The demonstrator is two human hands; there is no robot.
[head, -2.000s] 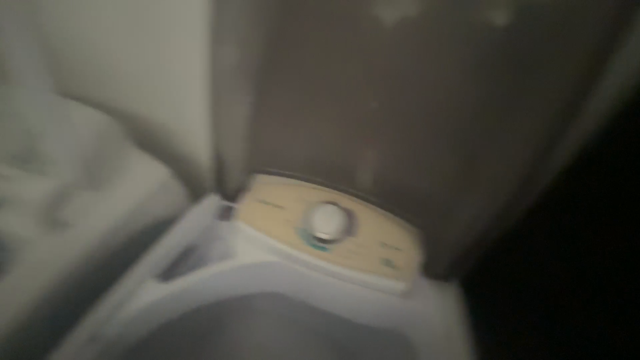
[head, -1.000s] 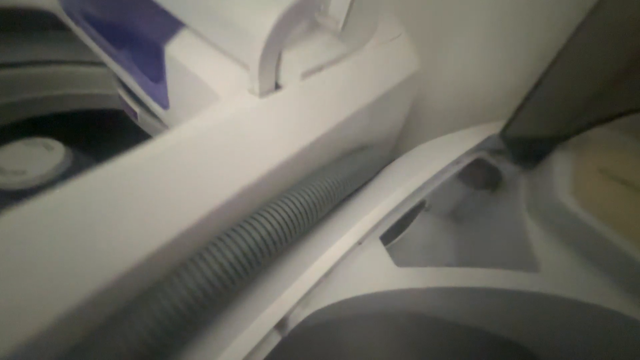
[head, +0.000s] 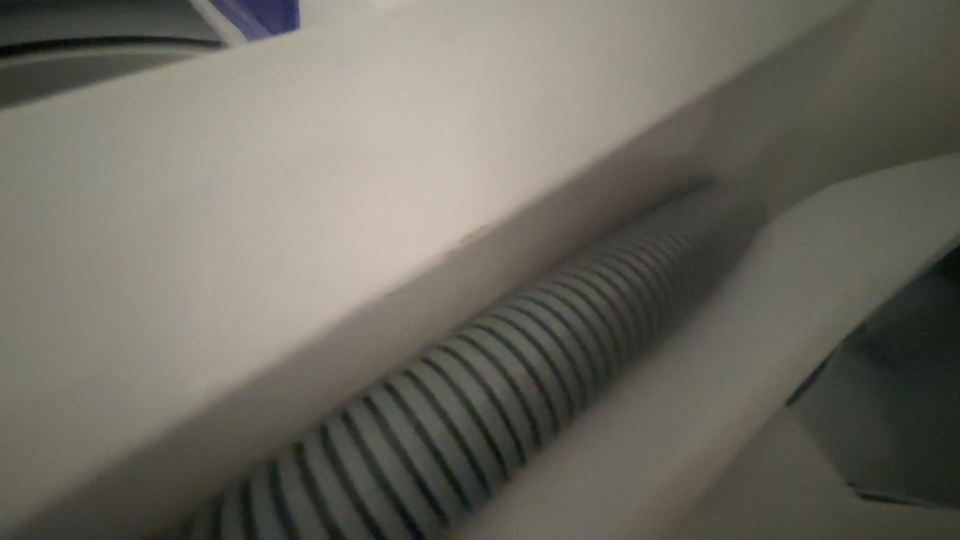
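Neither of my hands shows in the head view. A grey corrugated hose runs diagonally from the bottom left toward the upper right, in the narrow gap between two pale plastic bodies. Its far end fades into shadow, and its lower end passes out of the picture. The broad white panel lies on the hose's left side. On its right is the white rim of the other body. The picture is dim and partly blurred.
A purple part and a dark, curved opening edge show at the top left. At the right edge is a dark grey recess in the right-hand body. A pale wall stands behind the gap.
The view has swung left and closer, from a beige control panel with a round knob to the gap with the hose. The knob panel is out of view now.
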